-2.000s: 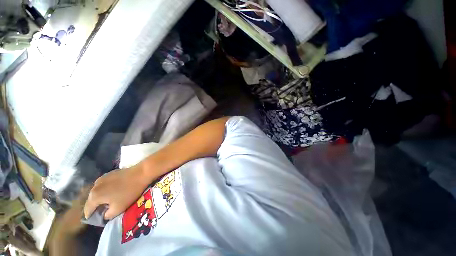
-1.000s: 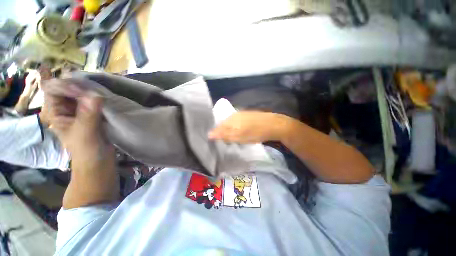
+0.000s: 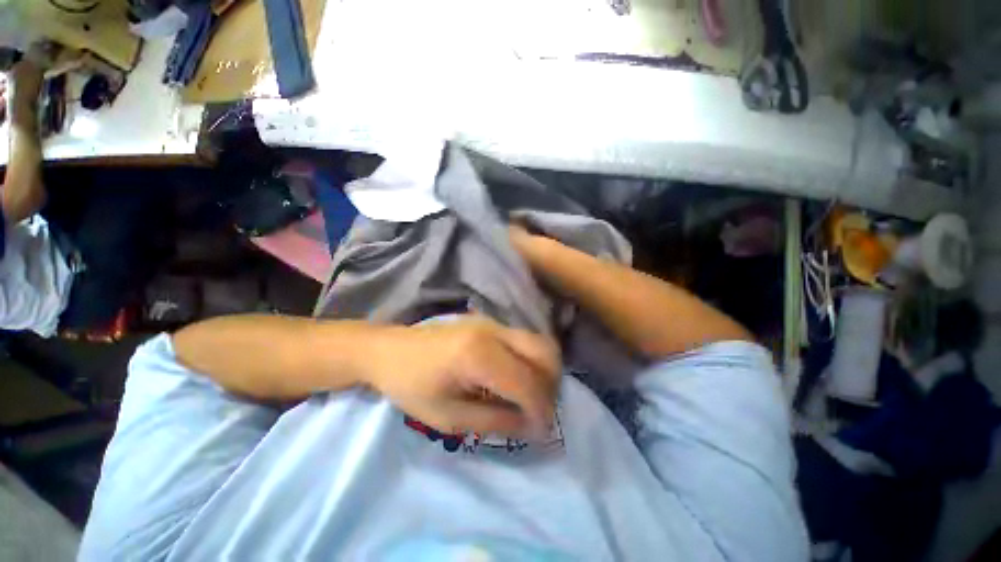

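A grey garment with a white part hangs bunched in my lap, below the white table edge. My left hand is in front of my chest, slightly blurred, its fingers curled on the garment's near edge. My right hand reaches under or behind the grey cloth from the right. Only its wrist side shows, and the fingers are hidden by folds.
The white table edge runs across the top. Black scissors lie on it at right, and a grey strip on brown board at left. Another person's arm is at far left. A pale upright bar stands at right.
The garment has come down from the raised left side into my lap. My left hand has moved right to my chest. My right hand has gone behind the cloth.
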